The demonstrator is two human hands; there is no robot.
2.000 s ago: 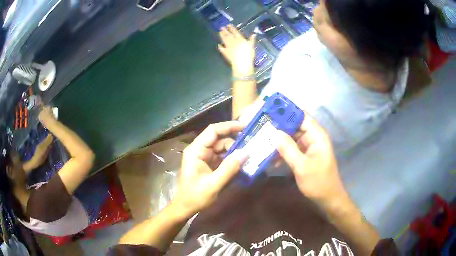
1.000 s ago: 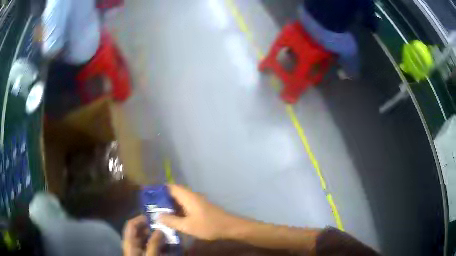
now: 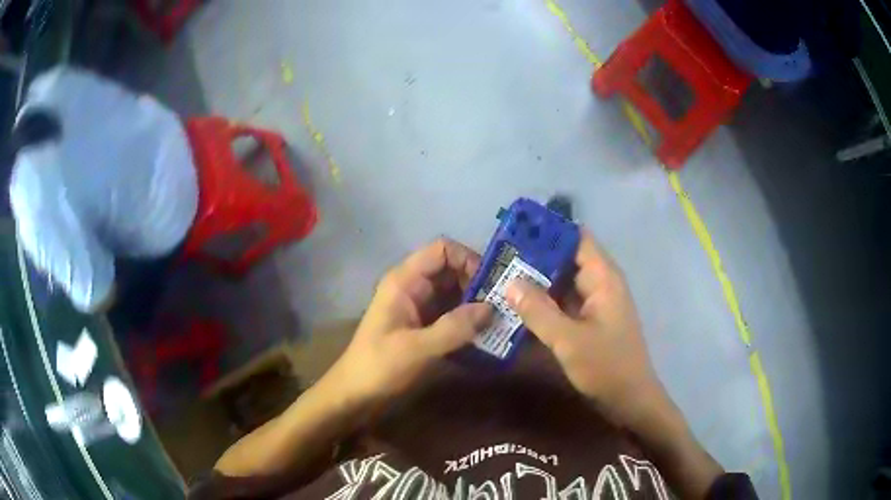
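Note:
A blue phone unit (image 3: 532, 237) is held in front of my chest, tilted, its back with a white printed label (image 3: 515, 293) facing up. My left hand (image 3: 415, 308) grips its lower left side, thumb at the lower edge. My right hand (image 3: 586, 317) grips its right side, thumb on the label. A small dark part (image 3: 560, 206) shows just beyond the phone's upper right corner; whether it touches the phone I cannot tell. The fingers under the phone are hidden.
Grey floor with a yellow line (image 3: 718, 264) lies ahead. A person in light blue (image 3: 117, 176) is by a red stool (image 3: 252, 195) at left. Another red stool (image 3: 674, 83) stands upper right beside a seated person. A cardboard carton (image 3: 264, 386) is lower left, near a green bench edge (image 3: 59, 410).
My view has turned from the bench and workers to the aisle floor. The phone stays in both hands and is again in front of my chest, after being low left one second ago.

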